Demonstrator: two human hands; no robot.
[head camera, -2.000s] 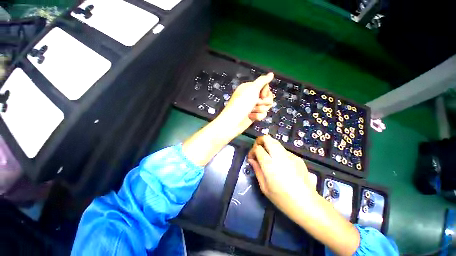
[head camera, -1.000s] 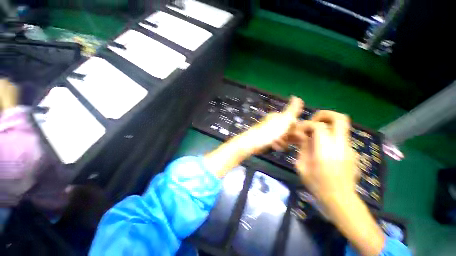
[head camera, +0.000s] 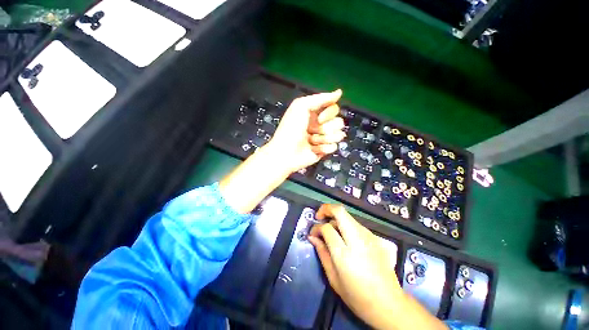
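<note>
My left hand (head camera: 309, 132) hovers over the parts tray (head camera: 223, 140), fingers curled and thumb pointing out; whether it holds a small part cannot be told. My right hand (head camera: 355, 261) has its fingertips at the top camera cutout (head camera: 307, 227) of a blue-grey phone back cover (head camera: 298, 277) in the phone tray (head camera: 263, 316). Any part under those fingertips is hidden. Gold-rimmed lens rings (head camera: 441, 184) lie at the right of the parts tray, small square camera parts (head camera: 355, 169) in its middle. The right-hand covers (head camera: 476, 300) show rings at their cutouts.
Tall black stacked trays (head camera: 148, 109) with white covers (head camera: 71, 90) stand at left. The green bench (head camera: 310, 51) extends beyond the parts tray. A pale metal post (head camera: 536, 126) and black bins (head camera: 562, 225) are at right.
My hands were close together over the parts tray one second ago. They are now apart: my right hand has come down to the cover's camera cutout, my left hand stays above the parts tray.
</note>
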